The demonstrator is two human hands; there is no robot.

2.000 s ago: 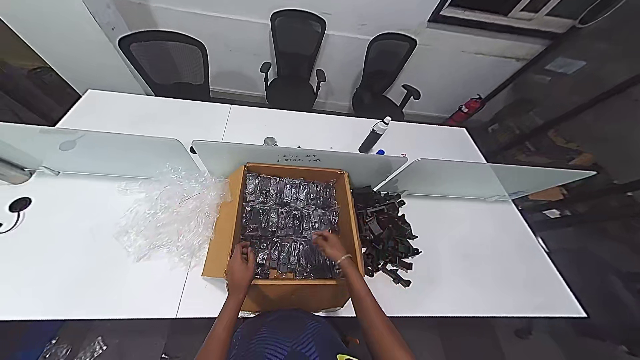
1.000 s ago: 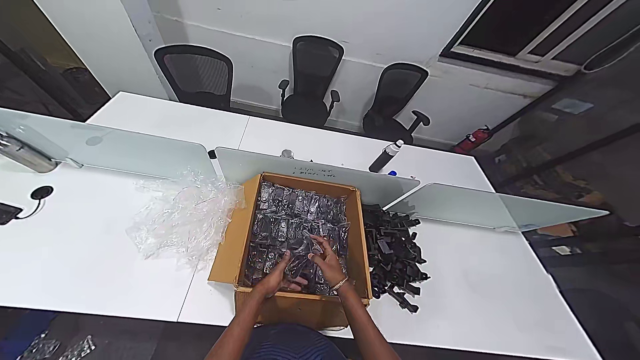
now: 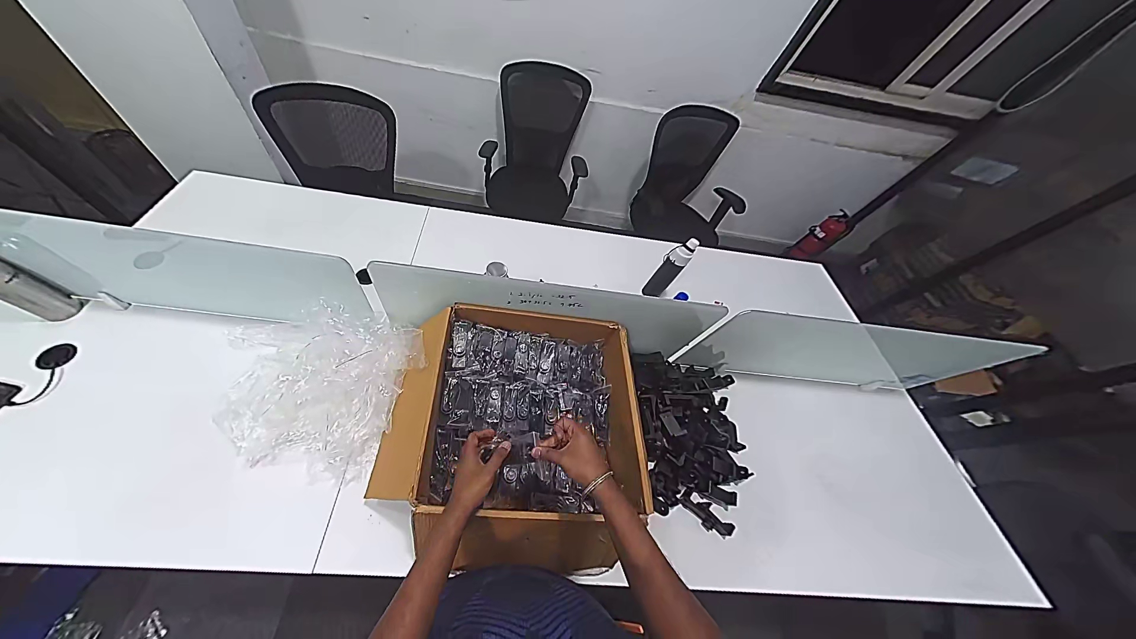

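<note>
An open cardboard box (image 3: 635, 417) stands on the white table, filled with rows of black parts in clear plastic bags (image 3: 497, 351). Over its lower middle, my left hand (image 3: 479, 466) and my right hand (image 3: 572, 453) face each other, fingertips pinching a clear bag with a dark part (image 3: 521, 444) between them. A bracelet circles my right wrist. Against the box's right side lies a heap of loose black plastic parts (image 3: 692, 435). Crumpled clear plastic bags (image 3: 311, 399) form a pile on the left, touching the box's flap.
Frosted glass dividers (image 3: 550, 297) cross the white table (image 3: 160, 479) behind the box, the middle one bearing handwriting. Beyond them stands a dark bottle with a white cap (image 3: 670, 266). A metal bottle (image 3: 35, 291) lies at far left, near a round black cable grommet (image 3: 56, 356). Black chairs (image 3: 537, 133) line the far side.
My hands, apart over the box two seconds ago, have come together over its lower middle and now hold a bag between them. The view has shifted somewhat.
</note>
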